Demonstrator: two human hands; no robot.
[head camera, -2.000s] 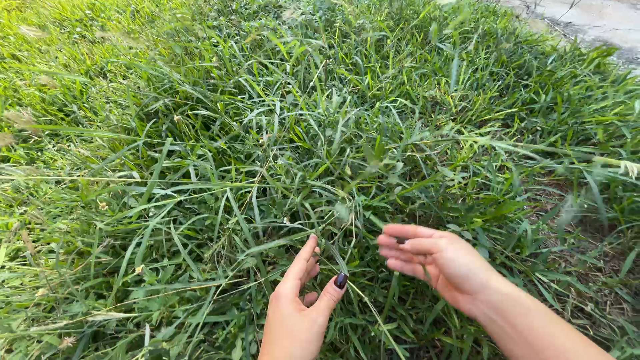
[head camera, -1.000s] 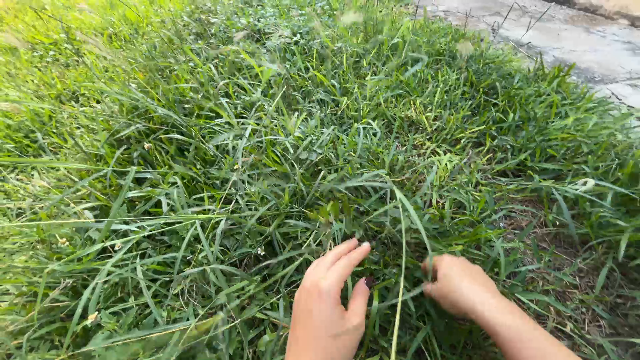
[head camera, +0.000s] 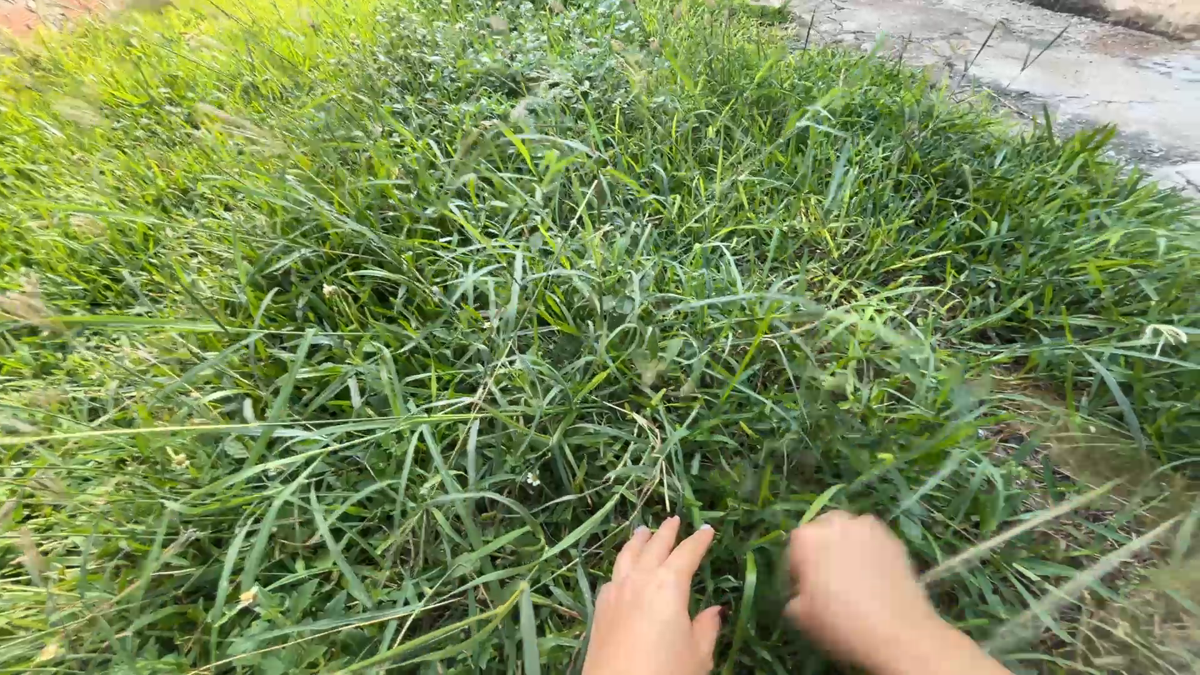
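My left hand (head camera: 653, 600) is at the bottom centre of the head view, back up, its fingers apart and their tips against the green grass (head camera: 562, 450). To its right, my right hand (head camera: 853, 586) is curled into a fist and blurred. Grass blades stand out by its knuckles, and blurred pale stalks (head camera: 1022, 534) lie to the right of it. Whether the right hand holds any of them is hidden by its closed fingers.
A cracked grey concrete slab (head camera: 1106, 84) borders the grass at the upper right. A patch of dry, brownish ground (head camera: 1031, 422) shows at the right. Long seed-headed stalks lean in from the left.
My right hand has gone from loosely open, two seconds ago, to curled into a fist. The tall stalk between my hands one second ago no longer stands there.
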